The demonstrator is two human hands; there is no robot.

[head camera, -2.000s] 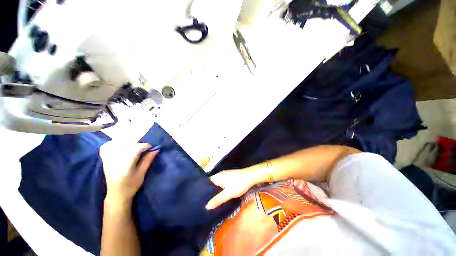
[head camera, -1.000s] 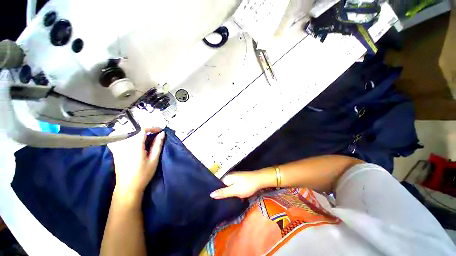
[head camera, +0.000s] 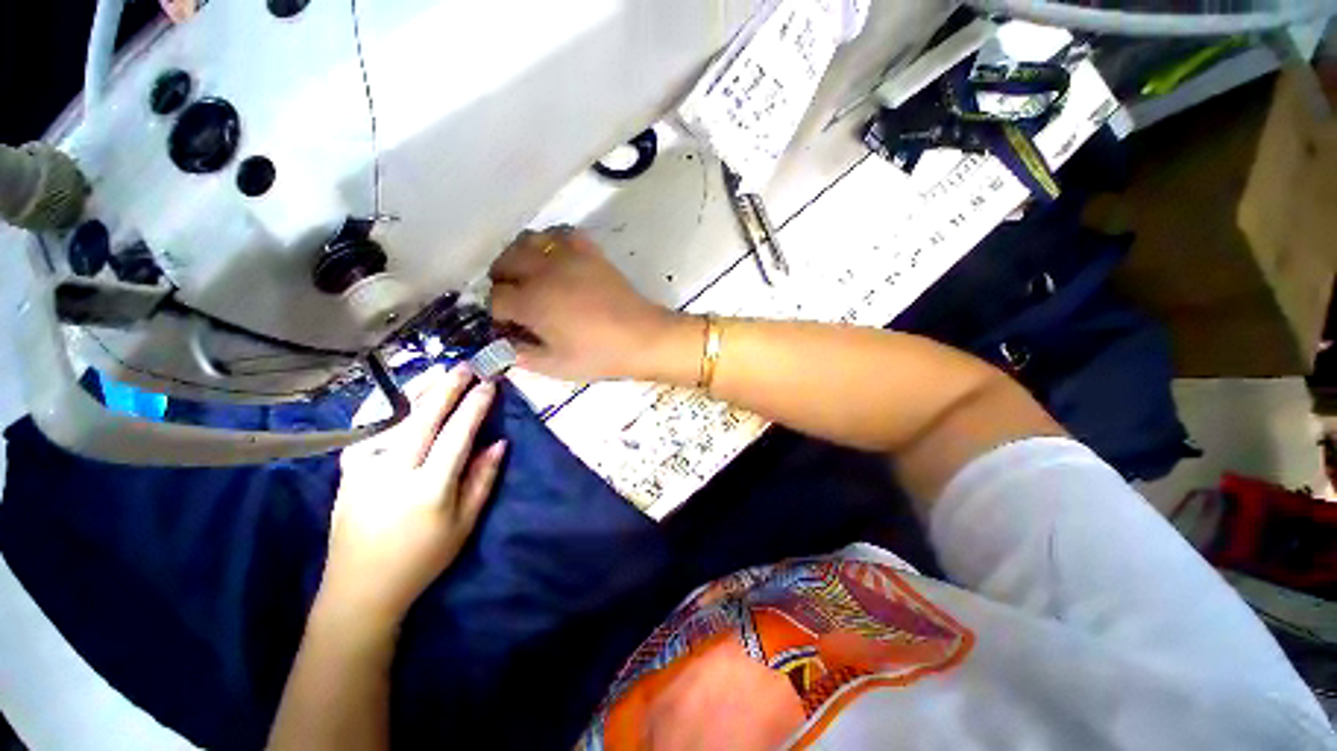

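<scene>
The navy fabric piece [head camera: 543, 587] lies across the front of the white sewing machine [head camera: 484, 103] and hangs towards my lap. Its upper corner is at the presser foot area [head camera: 455, 330]. My left hand [head camera: 411, 492] lies flat on the fabric just in front of the needle area, fingers pointing at the presser foot. My right hand [head camera: 579, 308] is beside the presser foot, on its right, with curled fingers. Its fingertips are partly hidden by the machine parts, so I cannot tell whether it holds anything.
Thread snips [head camera: 757, 228] lie on the machine bed. A paper ticket [head camera: 770, 88] hangs behind them. Black-handled scissors [head camera: 1012, 96] and dark scraps are at the upper right. More navy pieces [head camera: 1085, 352] heap beyond the table's front edge. A red object [head camera: 1276, 528] is at the far right.
My right hand has let go of the fabric's front edge and moved up beside the presser foot. My left hand stays on the fabric, its fingers now flatter and more spread.
</scene>
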